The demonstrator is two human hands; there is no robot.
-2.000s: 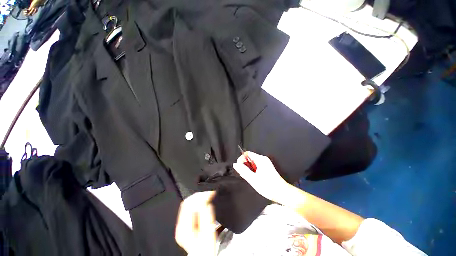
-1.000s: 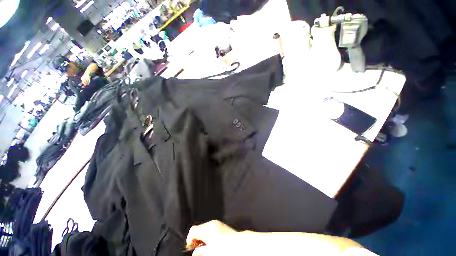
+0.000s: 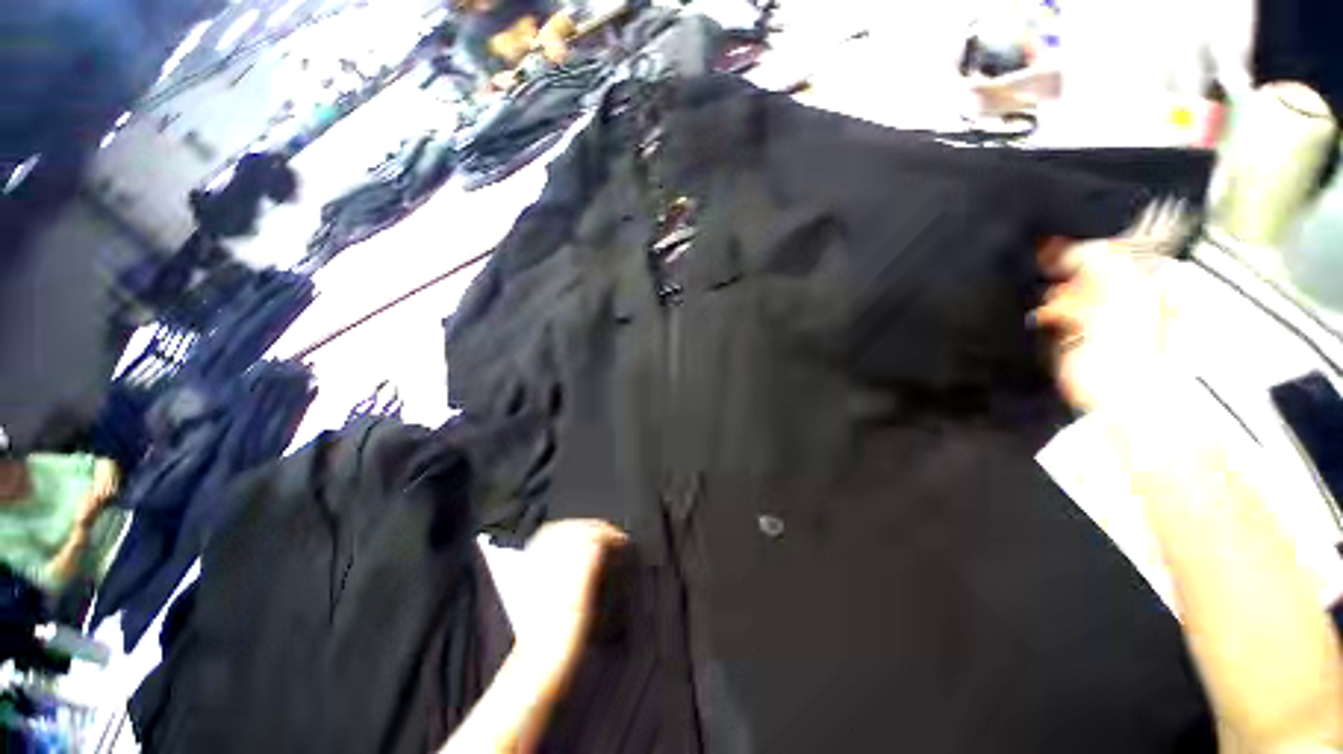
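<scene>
A black suit jacket (image 3: 913,589) lies spread over the white table, with its collar and a hanger (image 3: 675,233) at the top and one round front button (image 3: 770,525) showing. My left hand (image 3: 567,567) is at the jacket's left side, low in the view; it is blurred and its fingertips are hard to make out. My right hand (image 3: 1097,332) is at the right, by the jacket's sleeve; it is strongly blurred, and I cannot tell whether it holds cloth or the red snips.
A second black jacket (image 3: 309,589) lies at the lower left on the white table (image 3: 390,287). Dark garment piles lie beyond. A dark phone (image 3: 1311,420) is at the right edge, a pale bottle-shaped body (image 3: 1270,162) at the upper right. A person in green (image 3: 59,508) is at the far left.
The view has swung left. My left hand has come back into view at the jacket's left side. My right hand has moved from the lower front to the right by the sleeve. The jacket lies flatter.
</scene>
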